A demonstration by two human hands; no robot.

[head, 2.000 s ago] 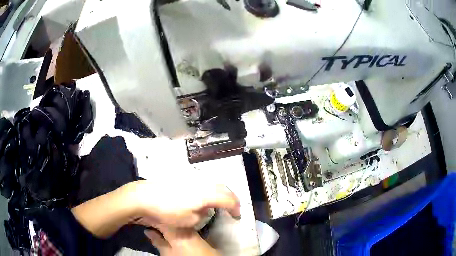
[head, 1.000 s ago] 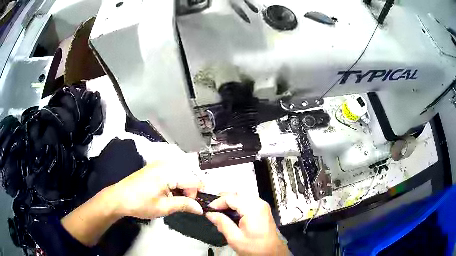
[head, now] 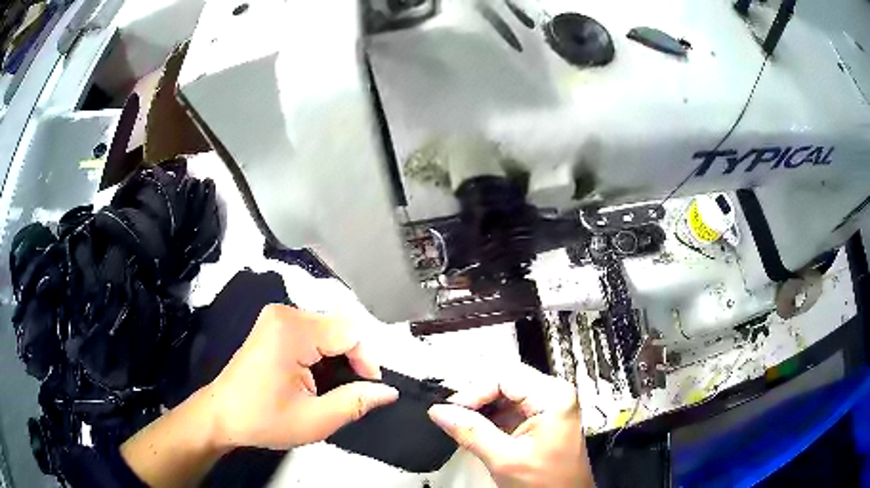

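Note:
A black cut piece (head: 401, 434) hangs between my two hands, in front of the sewing machine. Its upper edge looks folded or layered and is pinched at both ends. My left hand (head: 296, 381) pinches the left end between thumb and forefinger. My right hand (head: 520, 424) pinches the right end with its fingertips. The presser foot and needle area (head: 477, 281) is beyond my hands, dark and partly hidden by the machine head; the held piece is apart from it. A flat stack of black panels (head: 238, 310) lies left of my hands, partly under my left forearm.
The white machine arm (head: 611, 105) spans the upper view. A tangled heap of black pieces (head: 114, 267) lies at far left. A brown cardboard box (head: 164, 119) is behind it. A white and yellow bobbin-like item (head: 707, 219) sits under the arm. Blue material (head: 782, 429) is at lower right.
Two seconds ago my hands overlapped low near the table's front edge. They then moved apart with the black piece between them. Since one second ago, more of its upper edge shows. The view has shifted.

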